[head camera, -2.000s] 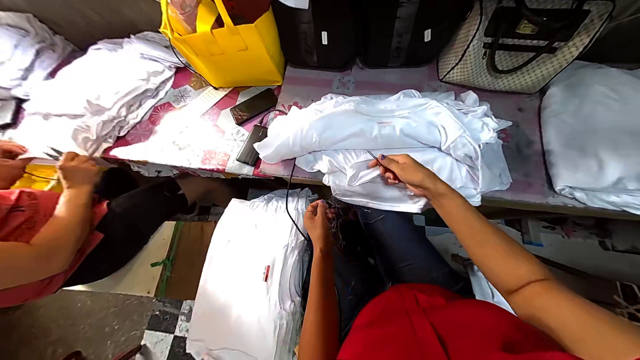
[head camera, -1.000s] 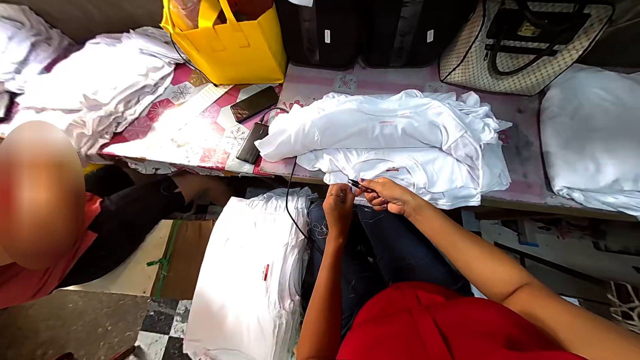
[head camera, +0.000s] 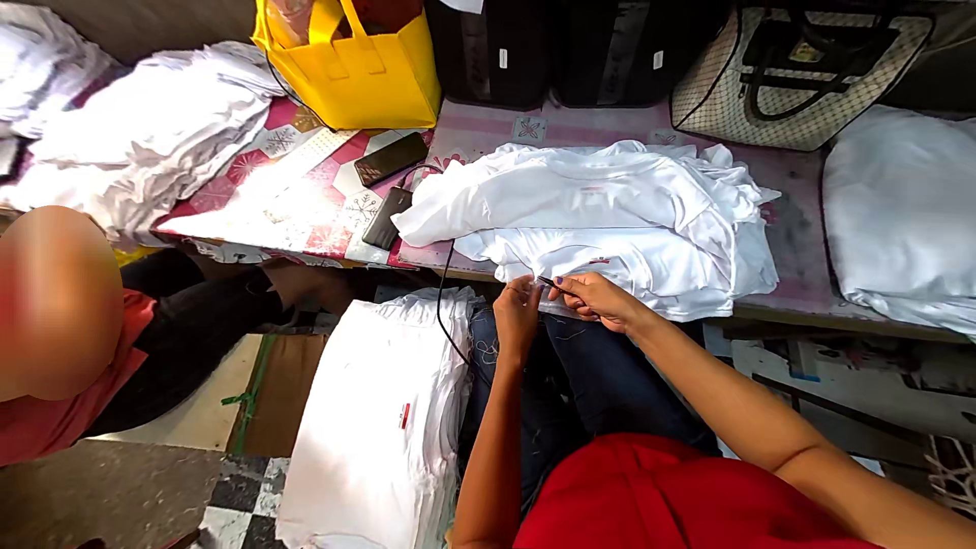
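Note:
My left hand (head camera: 518, 309) pinches the edge of a white shirt (head camera: 648, 267) that lies at the front of the table, over my lap. Close beside it on the right, my right hand (head camera: 598, 299) grips a small dark pointed tool (head camera: 547, 282), perhaps thread snips, its tip at the pinched cloth. Another white shirt (head camera: 572, 187) lies bunched behind, on the same pile. Left of my legs stands a tall stack of folded white shirts (head camera: 374, 419) with a small red and white label on top. Loose threads (head camera: 484, 351) cling to my jeans.
Along the table (head camera: 480, 126) are a yellow tote bag (head camera: 366, 80), black bags (head camera: 496, 57), a patterned handbag (head camera: 717, 91), a phone (head camera: 391, 158), a dark device (head camera: 387, 219) with a cable and more white garments (head camera: 907, 213). A person (head camera: 61, 328) sits at the left.
Two seconds ago my left hand was lower, over my lap, and apart from my right. My right hand has moved left and down; both are now together at the shirt's edge.

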